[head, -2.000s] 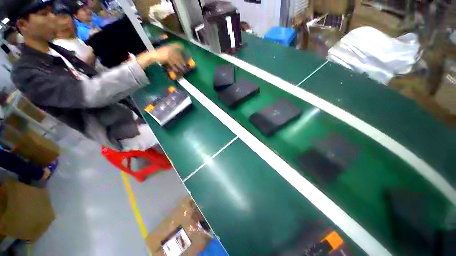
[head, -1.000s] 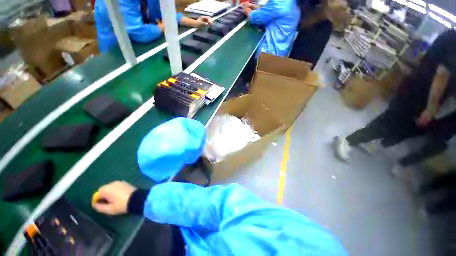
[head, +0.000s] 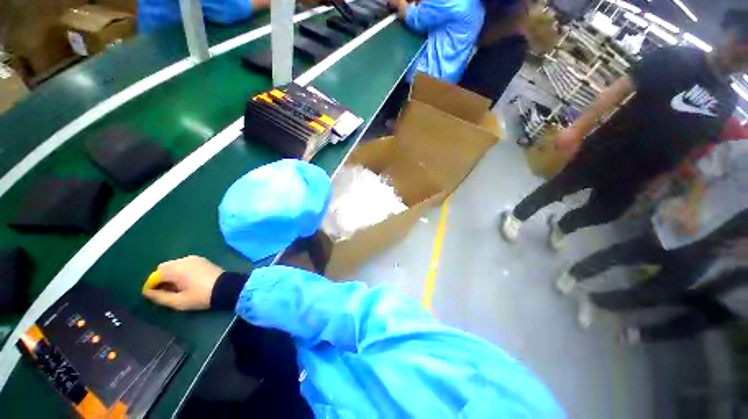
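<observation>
My right hand (head: 185,283), in a blue sleeve with a dark cuff, rests over the green bench at the left. Its fingers are loosely curled, with a gap between them, and nothing visible is held. A yellow cover shows on one fingertip. Printed box sleeves (head: 111,352) lie below and left of the hand, apart from it, cut off by the lower edge. A sleeve stack (head: 287,123) stands farther along the bench. Plain black boxes (head: 59,204) lie on the green belt. My left hand is not in view.
A blue cap (head: 275,206) is close beyond my forearm, at the bench edge. An open carton (head: 439,139) holding crumpled plastic (head: 361,200) stands beside the bench. White posts (head: 282,41) rise from the line. People are at the far bench and on the right floor.
The view has swung from one side of the line to the other. Since the last earlier frame, the bench items have shifted up and left in view. People at the right show more fully.
</observation>
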